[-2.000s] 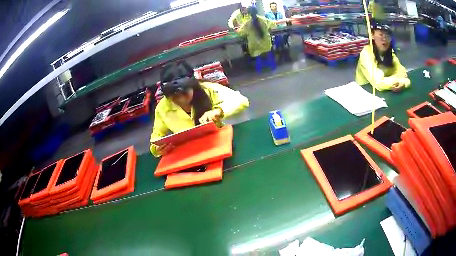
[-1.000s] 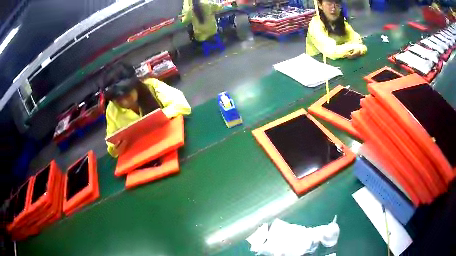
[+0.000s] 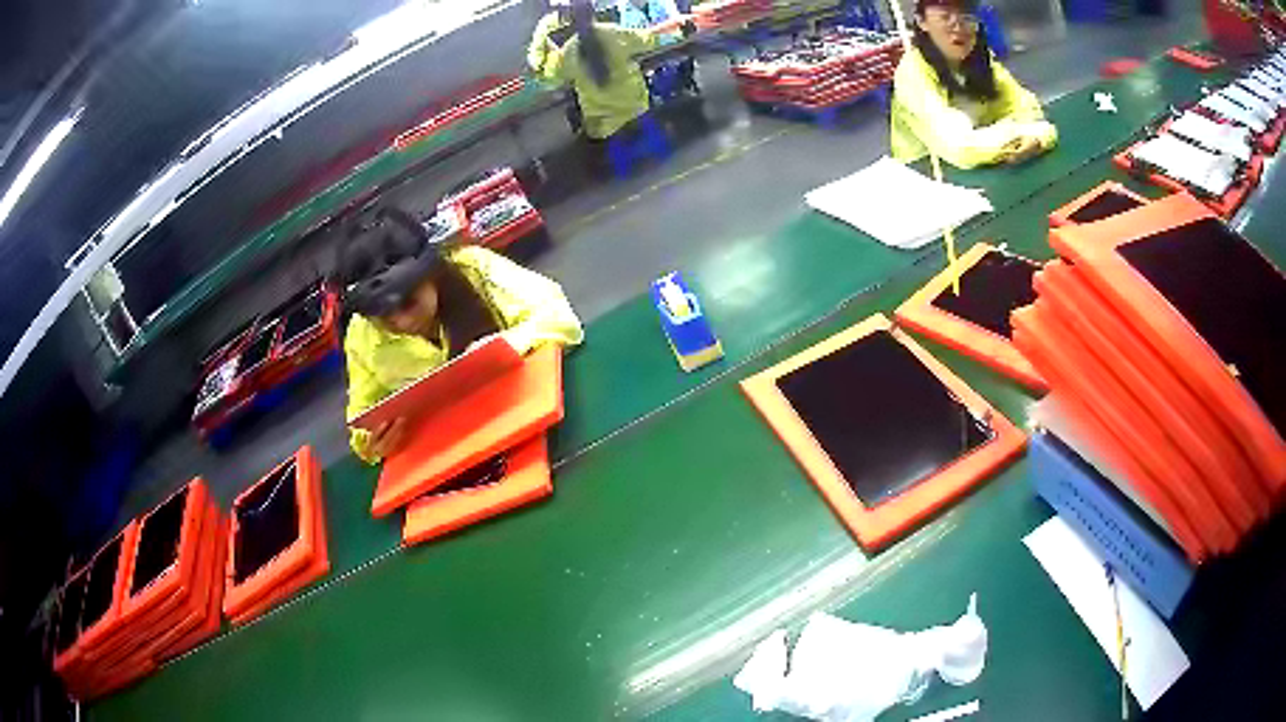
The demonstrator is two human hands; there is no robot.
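Neither of my hands is in view. A glossy black display panel [image 3: 882, 419] lies in an orange-red foam tray [image 3: 807, 454] on the green bench, right of centre, nearest in front of me. A small light mark shows at the panel's right edge. A crumpled white heap [image 3: 860, 669], plastic bag or wipes, lies on the bench at the bottom, with a white bottle-like shape at its right end.
A tall tray stack [image 3: 1149, 381] stands at right on a blue block [image 3: 1107, 522] beside a paper sheet [image 3: 1114, 607]. A blue tape dispenser [image 3: 687, 323] and white papers [image 3: 898, 202] lie beyond. A person [image 3: 437, 317] opposite holds a panel. More trays [image 3: 275, 536] stand left.
The view has swung right and down from the first frame, then slightly back left. More of the white heap shows now. The trays have not visibly moved on the bench.
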